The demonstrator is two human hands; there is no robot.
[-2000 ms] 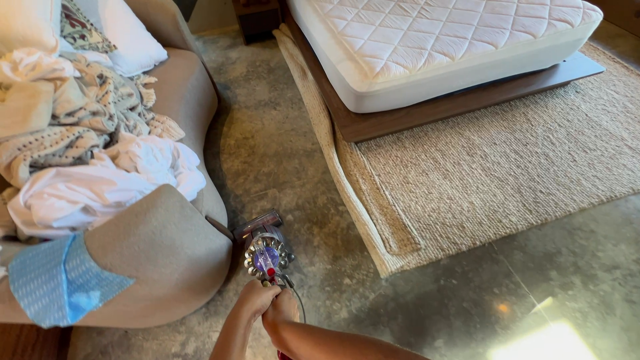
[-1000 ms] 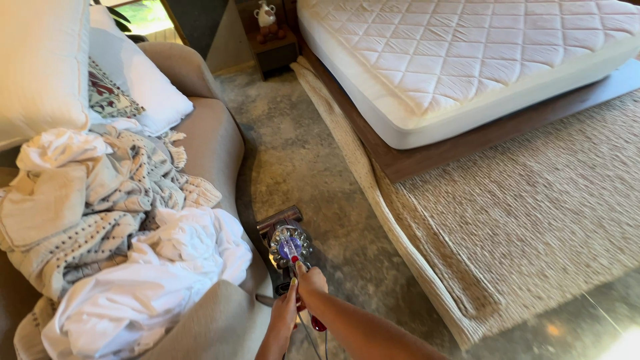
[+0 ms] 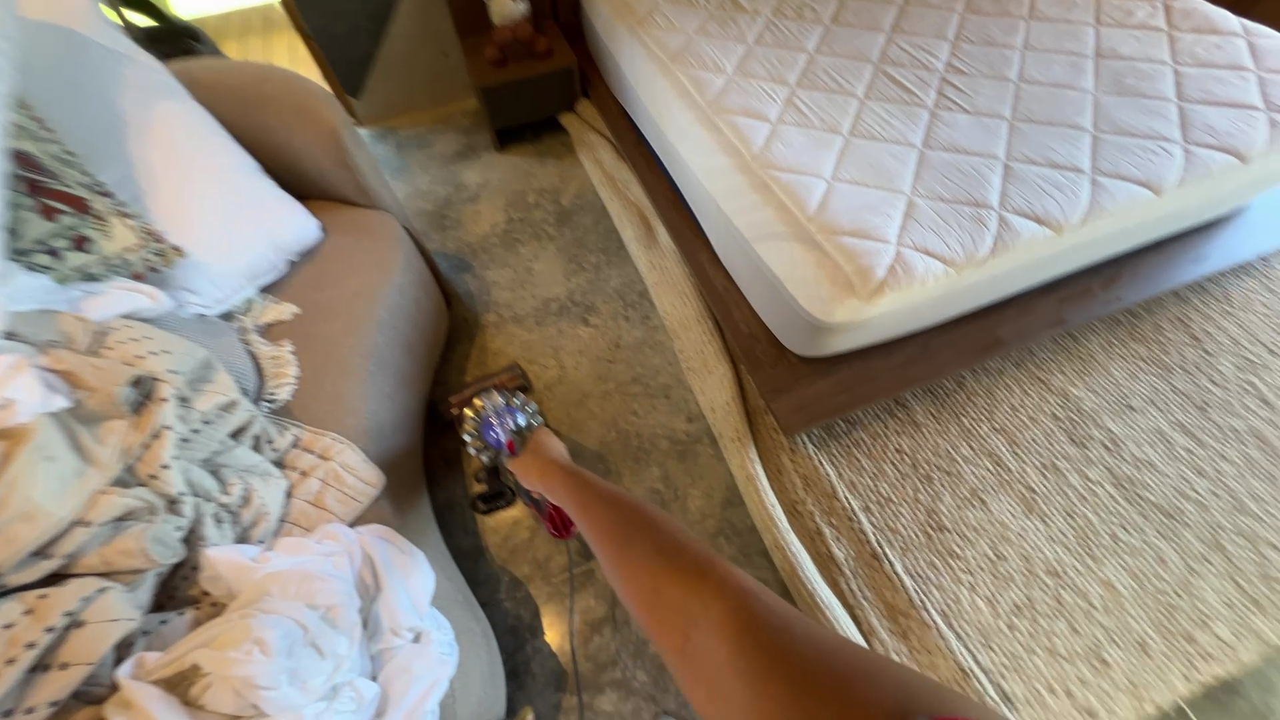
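My right hand [image 3: 541, 462] grips the handle of a stick vacuum cleaner [image 3: 500, 424], whose round silver and purple body faces up at me. Just beyond that body, the dark floor head [image 3: 491, 386] rests on the concrete floor close to the sofa's base. A red part [image 3: 557, 520] shows below the hand, with a thin cord trailing down from it. My right forearm crosses the lower middle of the view. My left hand is out of sight.
To the left, a beige sofa [image 3: 365, 300] holds pillows, a patterned blanket [image 3: 170, 430] and crumpled white cloth [image 3: 300, 610]. On the right, a quilted mattress [image 3: 960, 130] lies on a wooden bed frame [image 3: 860, 390] above a woven rug [image 3: 1050, 500] with a folded edge. A nightstand [image 3: 528, 85] stands beyond.
Earlier both hands were together at the vacuum cleaner; now only my right hand shows on it. The view has shifted further along the sofa towards the nightstand.
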